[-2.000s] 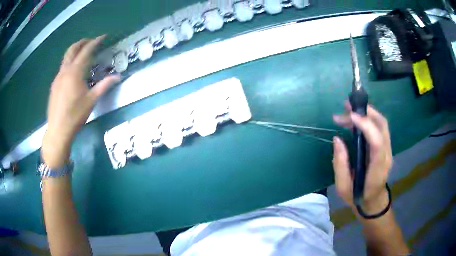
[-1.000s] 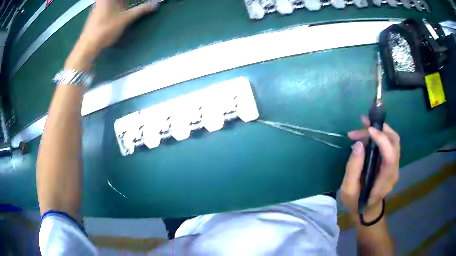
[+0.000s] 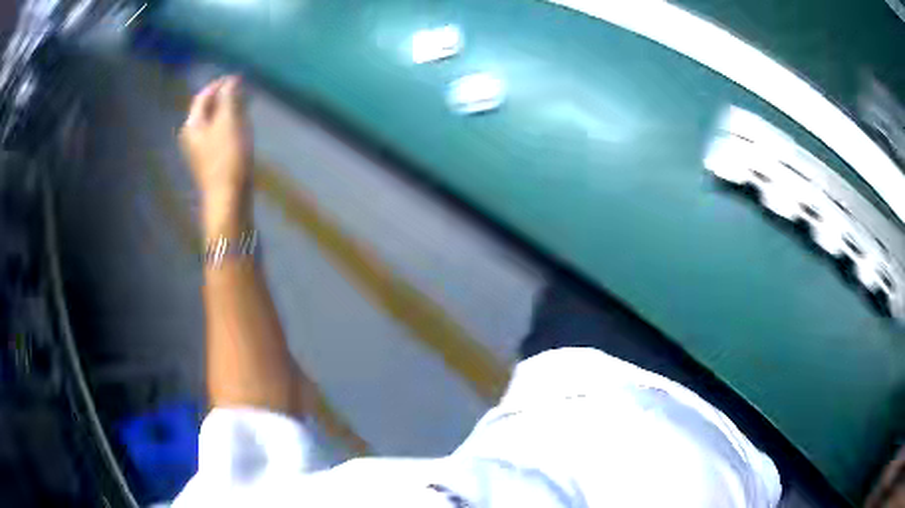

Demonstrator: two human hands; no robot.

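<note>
My left hand (image 3: pixel 220 124) is stretched out at the upper left, over the floor beside the bench edge. Its fingers are bunched and blurred; whether they pinch something cannot be told. A white metal fixture (image 3: pixel 809 203) with a scalloped edge and dark gaps lies on the green mat (image 3: pixel 615 218) at the right. Two small white shiny pieces (image 3: pixel 437 43) lie on the mat at the top. Only a blurred bit of skin shows at the lower right edge, perhaps my right hand or arm; no iron shows.
A white rail (image 3: pixel 764 64) curves along the upper right. The dark bench edge (image 3: pixel 476 213) runs diagonally. Grey floor with yellow-brown lines (image 3: pixel 397 298) lies below. A blue object (image 3: pixel 164 442) is at the lower left, beside a dark curved bar. Blurred dark equipment fills the far left.
The view has swung left. My left hand has moved from the far strip to out over the floor. The iron and its stand have left the picture, and the fixture now shows at the right.
</note>
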